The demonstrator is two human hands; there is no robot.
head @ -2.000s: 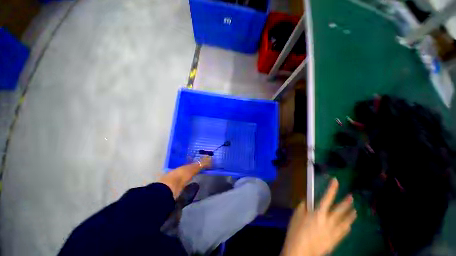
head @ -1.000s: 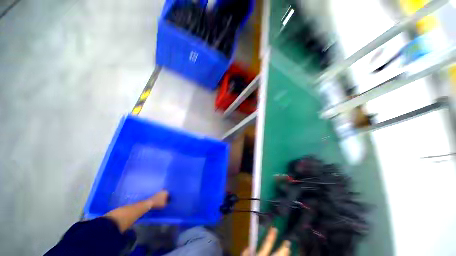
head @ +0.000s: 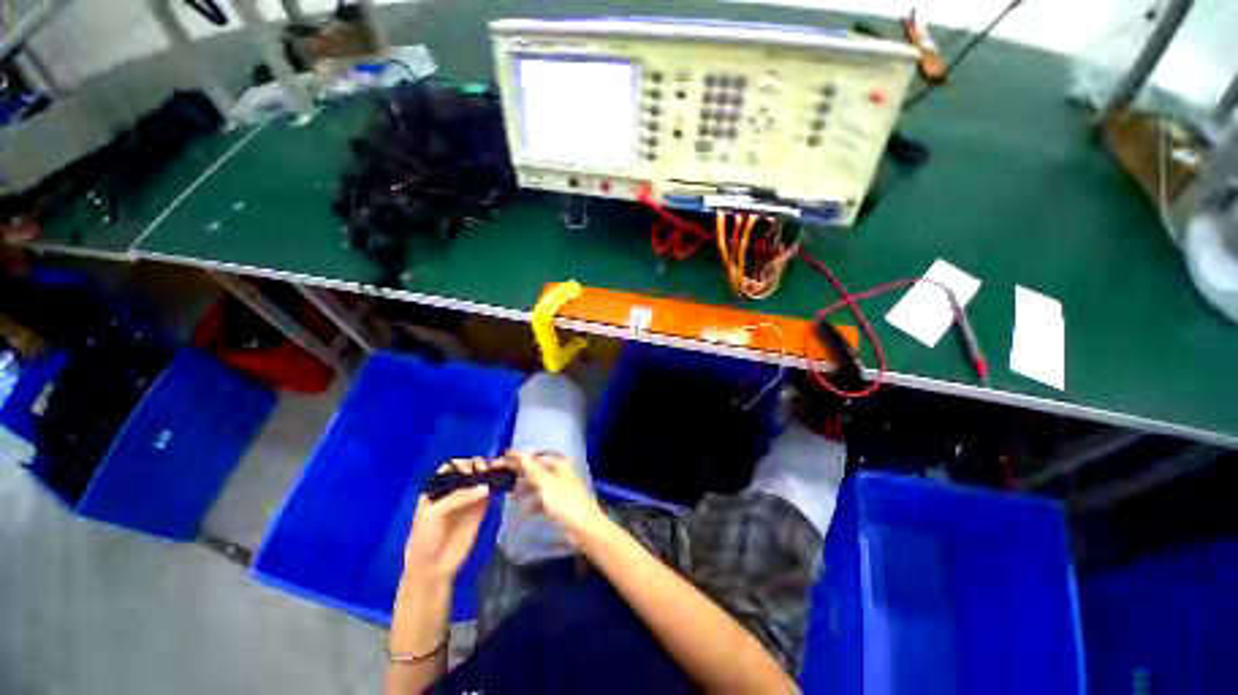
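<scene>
My left hand [head: 448, 523] holds a short black cable assembly [head: 469, 481] above my lap. My right hand [head: 554, 492] has its fingers on the right end of the same piece. A cream cable tester [head: 706, 116] stands on the green bench [head: 652, 288]. An orange fixture board [head: 665, 321] runs along the bench edge, with a yellow clip [head: 549, 326] at its left end and a black clip [head: 839, 350] at its right end. A test probe [head: 969, 340] with a red lead lies on the bench.
A black cable pile [head: 424, 163] lies left of the tester. Two white paper slips [head: 1039, 337] lie on the right. Blue totes stand at left [head: 394, 462], right [head: 957, 584] and far left with cables [head: 170, 441]. Another dark tote is under the bench between my knees.
The view has swung from the side to the bench front, bringing the tester into view. My left hand has left the tote, and both hands are now together at the black piece.
</scene>
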